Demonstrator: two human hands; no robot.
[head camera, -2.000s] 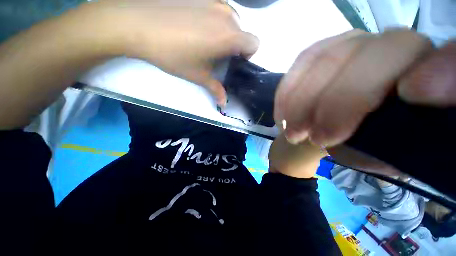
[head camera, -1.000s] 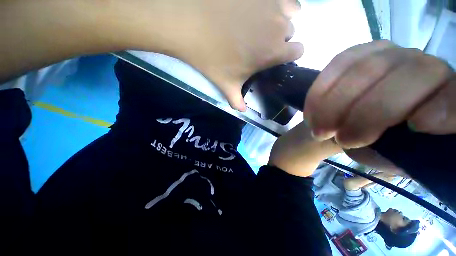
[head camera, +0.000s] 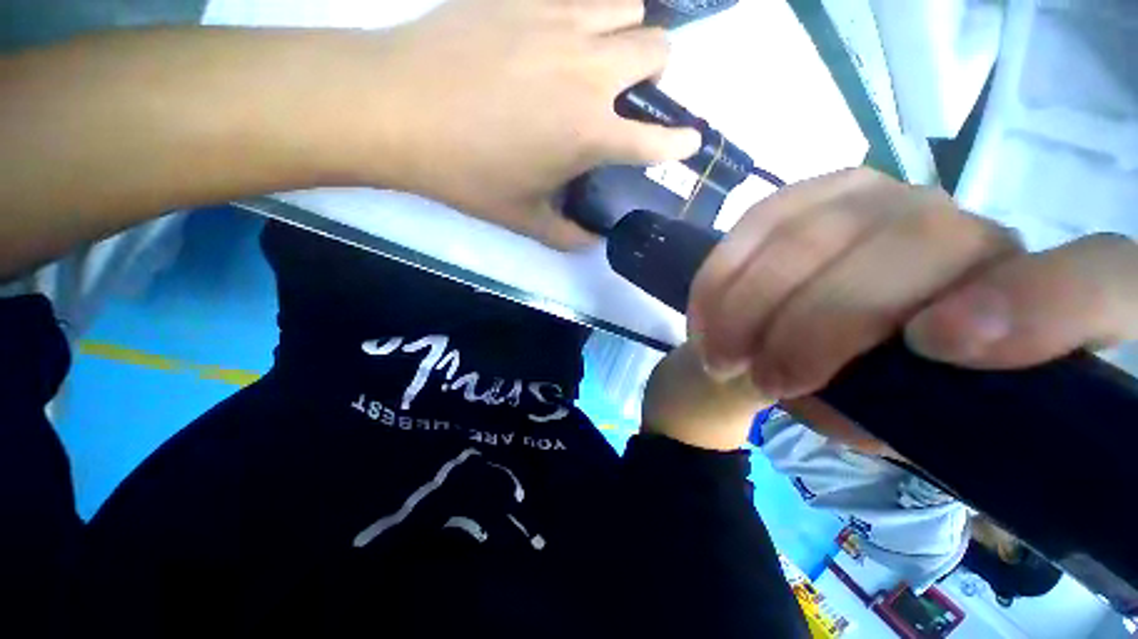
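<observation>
My left hand (head camera: 537, 106) reaches in from the left, its fingers and thumb on a small black device (head camera: 708, 200) with a white label and a yellow-orange band around it. Part of the device is hidden under the hand. My right hand (head camera: 861, 281) is wrapped around the thick black electric screwdriver (head camera: 986, 418), which looms large at the right. The screwdriver's narrower front end (head camera: 655, 253) points left and overlaps the device's near side. Its bit and any screw cannot be made out.
The white work sheet (head camera: 761, 75) lies under the device, along the bench edge (head camera: 499, 285) near my torso. A grey round object (head camera: 684, 10) is cut off at the top. Another person's light sleeve (head camera: 861, 487) shows lower right.
The label and yellow-orange band now show more clearly beside my left fingers. My right hand and the screwdriver have shifted left and slightly down since one second ago.
</observation>
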